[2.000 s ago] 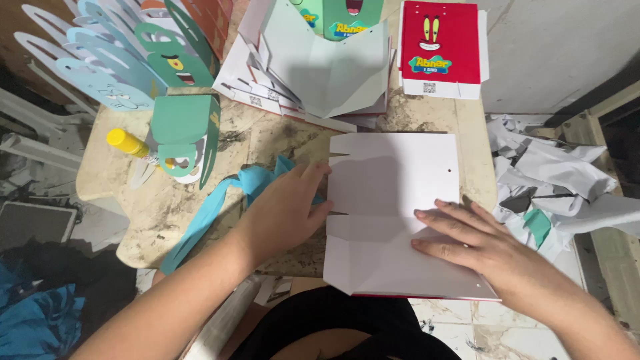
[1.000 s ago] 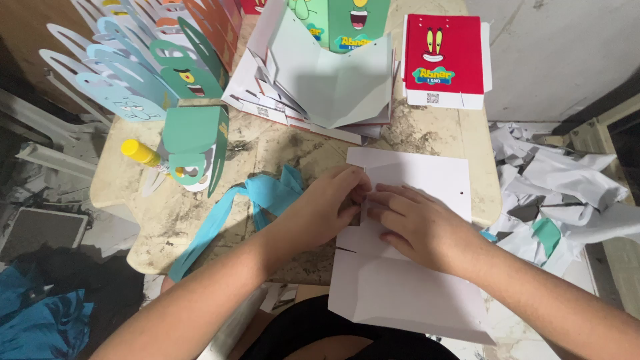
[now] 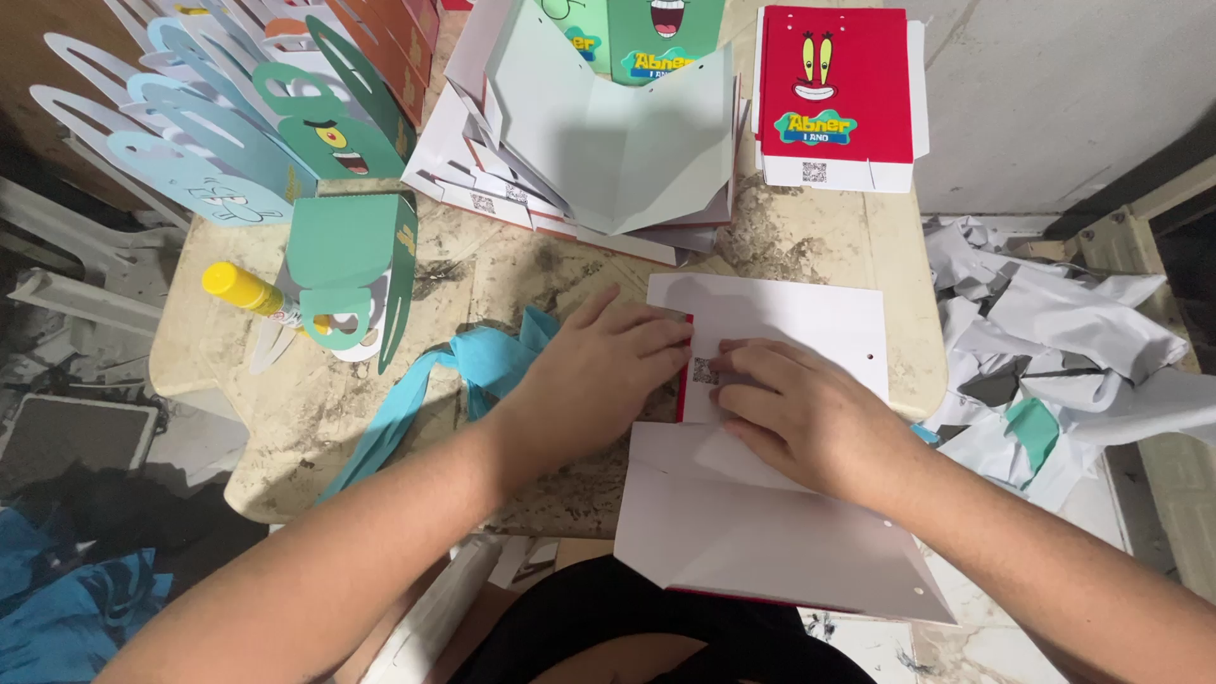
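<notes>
A die-cut card sheet (image 3: pixel 760 532), white side up with a red edge showing, lies at the table's near edge. One flap at its left is folded inward. My left hand (image 3: pixel 608 370) touches the fold at that flap's left edge, its fingertips on the card. My right hand (image 3: pixel 807 408) rests on the card, fingertips beside a small printed code on the flap. Left of my left hand lies a crumpled turquoise cloth (image 3: pixel 489 366). Whether either hand pinches the card cannot be told.
A yellow-capped glue stick (image 3: pixel 252 290) leans by a green card box (image 3: pixel 351 247). Behind stand blue and green handled boxes (image 3: pixel 332 133), open white card pieces (image 3: pixel 617 142) and a red printed card stack (image 3: pixel 836 85). Paper scraps (image 3: pixel 1054 332) are heaped at the right. The worn table (image 3: pixel 475 256) has an uneven edge.
My left hand has moved from the card's left edge to the flap, and my right hand has moved left and up the sheet. The left flap, flat two seconds ago, is now folded in.
</notes>
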